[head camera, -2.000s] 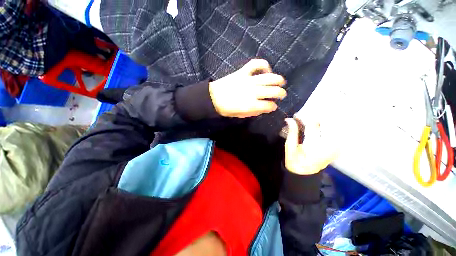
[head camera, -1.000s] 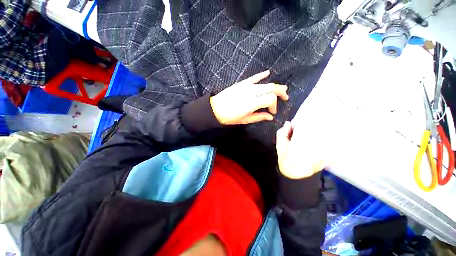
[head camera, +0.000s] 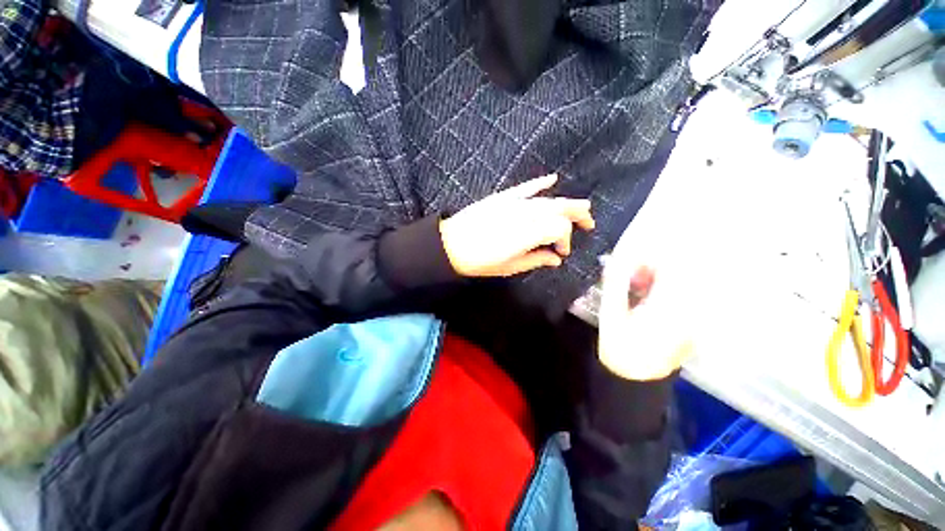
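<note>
The dark checked garment piece (head camera: 466, 135) is spread over the table and hangs over its front edge towards my lap. Plain dark cloth (head camera: 518, 42) shows on it at the top. My left hand (head camera: 508, 233) lies on the checked cloth, index finger stretched out and the other fingers curled at the cloth's right part; whether it pinches the cloth is hard to tell. My right hand (head camera: 645, 322) is at the table's front edge beside the cloth, overexposed, thumb and fingers curled; I cannot tell if it holds anything.
The sewing machine's presser area (head camera: 798, 124) is at the upper right. Scissors (head camera: 865, 332) with yellow and red loops lie on the white table (head camera: 746, 249). A red stool (head camera: 140, 171), a blue bin (head camera: 207, 239) and piled clothing (head camera: 62, 353) are at left.
My right hand has moved slightly away from my left hand. My left hand has moved a little down on the cloth. The view has shifted, so the machine and scissors sit further left.
</note>
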